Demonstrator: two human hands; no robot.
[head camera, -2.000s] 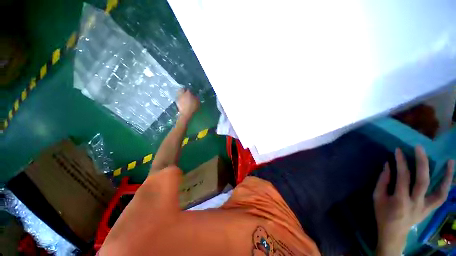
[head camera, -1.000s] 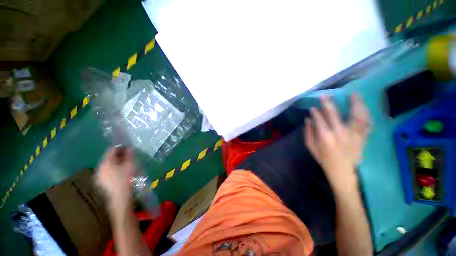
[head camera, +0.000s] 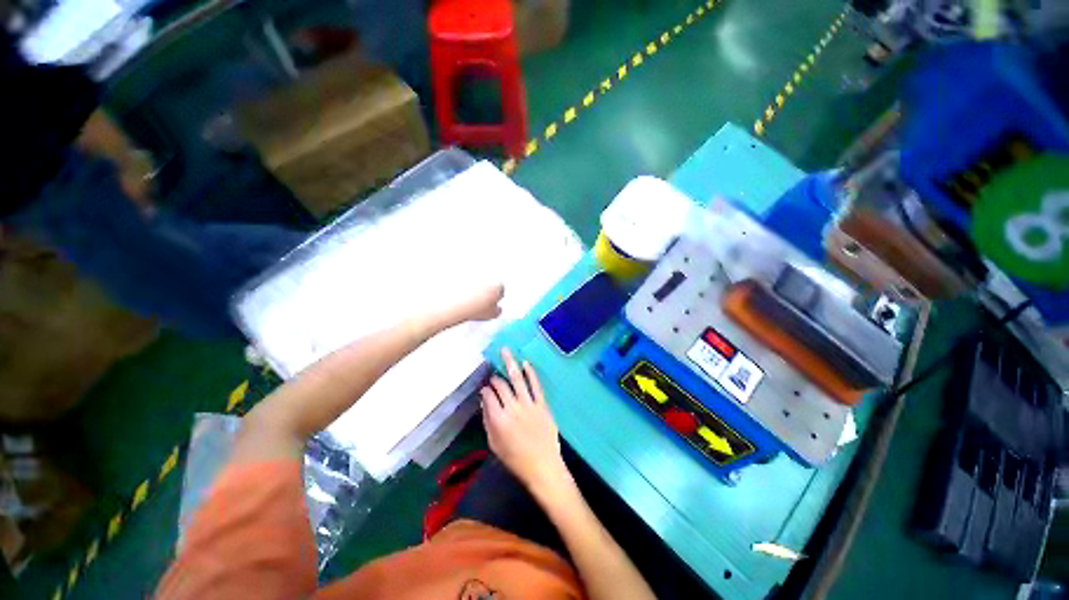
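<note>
A white sheet (head camera: 410, 305) covers the stack left of the teal bench (head camera: 610, 445). My left hand (head camera: 483, 305) lies at the right part of the sheet; its fingers are too small and washed out to tell whether they grip it. My right hand (head camera: 519, 420) rests on the bench's left edge, fingers spread, holding nothing. Right of it, the press base plate (head camera: 703, 340) carries an orange-brown nest (head camera: 791, 342). A dark flat smartphone (head camera: 581, 313) lies between the sheet and the press.
A white-topped round container (head camera: 642, 220) stands beside the press. The press head's green disc (head camera: 1032, 217) is at upper right. Dark housings (head camera: 1002, 463) lie in rows at far right. A red stool (head camera: 475, 70) and a cardboard box (head camera: 334, 135) stand behind. A person's legs (head camera: 152, 258) are at left.
The view has swung right, bringing the press into sight. My left hand has moved from above the floor at left onto the white sheet. My right hand remains at the bench edge.
</note>
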